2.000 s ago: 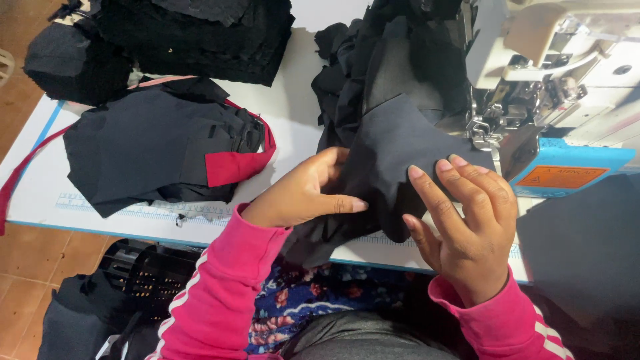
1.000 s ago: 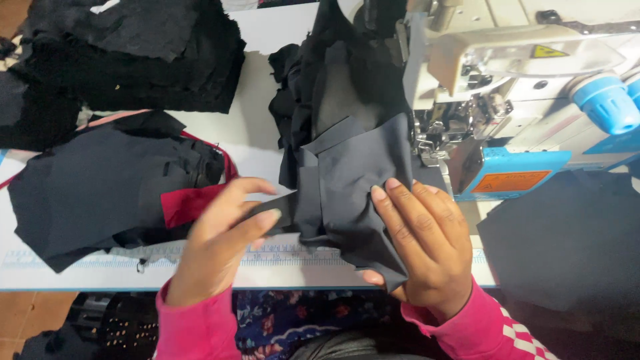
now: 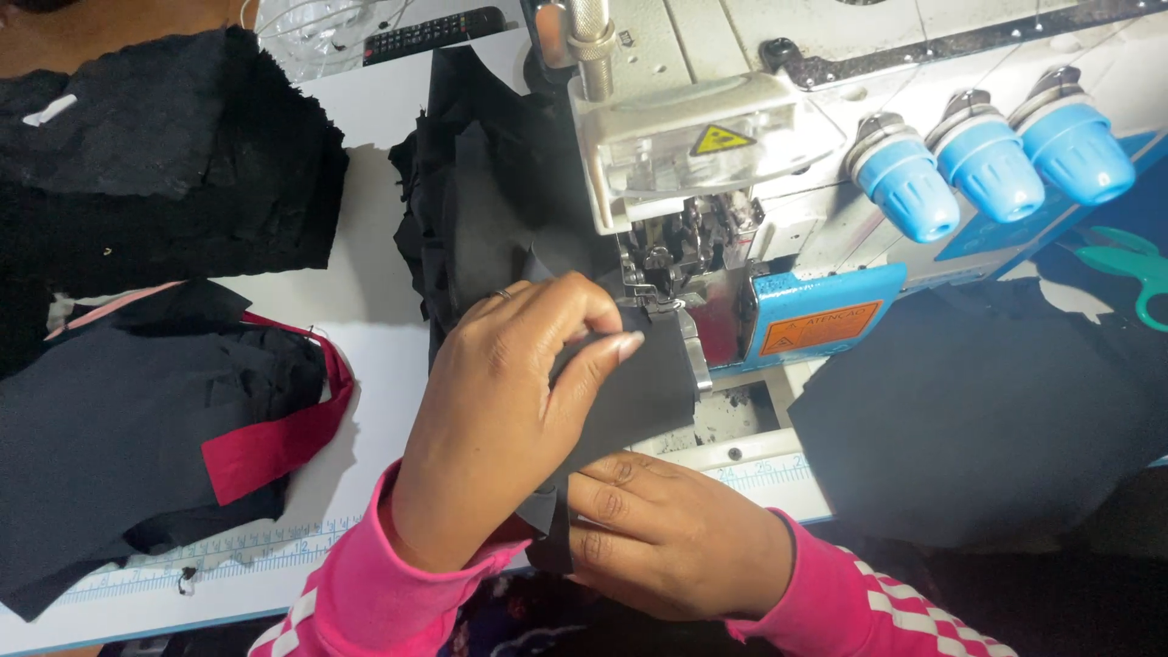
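A dark grey fabric piece (image 3: 639, 388) lies in front of the presser foot (image 3: 659, 306) of an overlock sewing machine (image 3: 712, 146). My left hand (image 3: 511, 392) is over the fabric's left side, thumb and forefinger pinched together near the foot; whether cloth is between them is hard to see. Lower down, my right hand (image 3: 666, 538) grips the near edge of the fabric with curled fingers, its fingertips partly hidden. Behind my left hand, a heap of black fabric (image 3: 493, 182) runs back along the machine's left side.
Stacked black fabric (image 3: 164, 155) stands at the back left. Nearer lie dark pieces (image 3: 119, 411) with a red strip (image 3: 274, 447). More dark fabric (image 3: 985, 411) is at the right, beside green-handled scissors (image 3: 1141, 265). A remote control (image 3: 433, 35) lies at the back. A measuring tape (image 3: 228, 561) edges the table.
My left hand has moved from the fabric's left edge to beside the presser foot. My right hand has gone from flat on the cloth to gripping its near edge. The view is closer to the machine.
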